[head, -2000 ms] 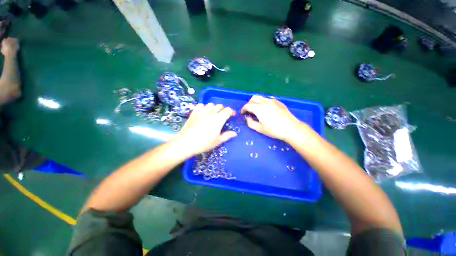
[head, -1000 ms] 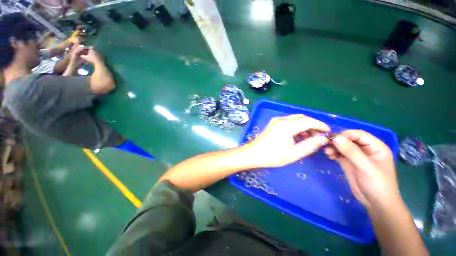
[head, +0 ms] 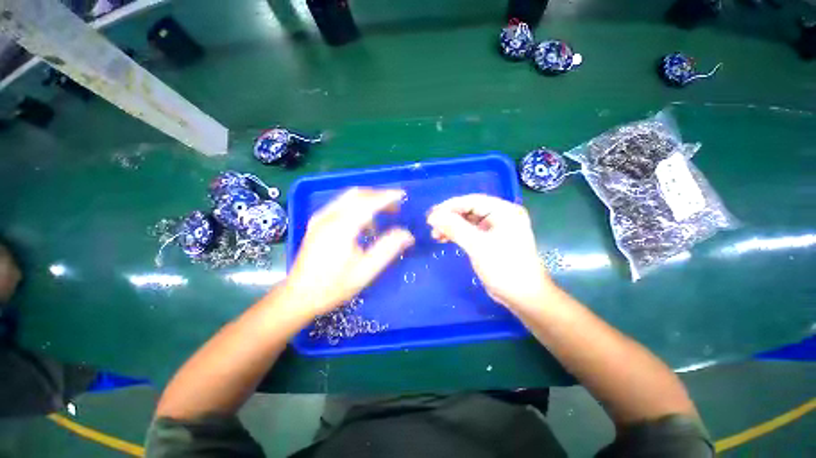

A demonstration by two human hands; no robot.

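Observation:
A blue rectangular tray (head: 416, 343) lies in front of me on the green surface. Many small silvery rings (head: 340, 324) are heaped in its near left corner, and a few lie loose across its floor. My left hand (head: 344, 246) is over the tray's left half, thumb and fingers apart, with nothing visible in it. My right hand (head: 488, 237) is over the right half, thumb and fingertips pinched together. Whether a small ring is between them is too small and blurred to tell. The two hands are apart.
Several blue-patterned round units (head: 237, 207) and loose metal parts lie left of the tray. Another round unit (head: 542, 169) and a clear bag of metal parts (head: 646, 192) are at right. A pale metal post (head: 134, 85) and black cylinders (head: 333, 20) stand beyond.
The view has swung back from the left, so the other worker has mostly left it. My hands, close together a second ago, are now apart; my left hand has opened.

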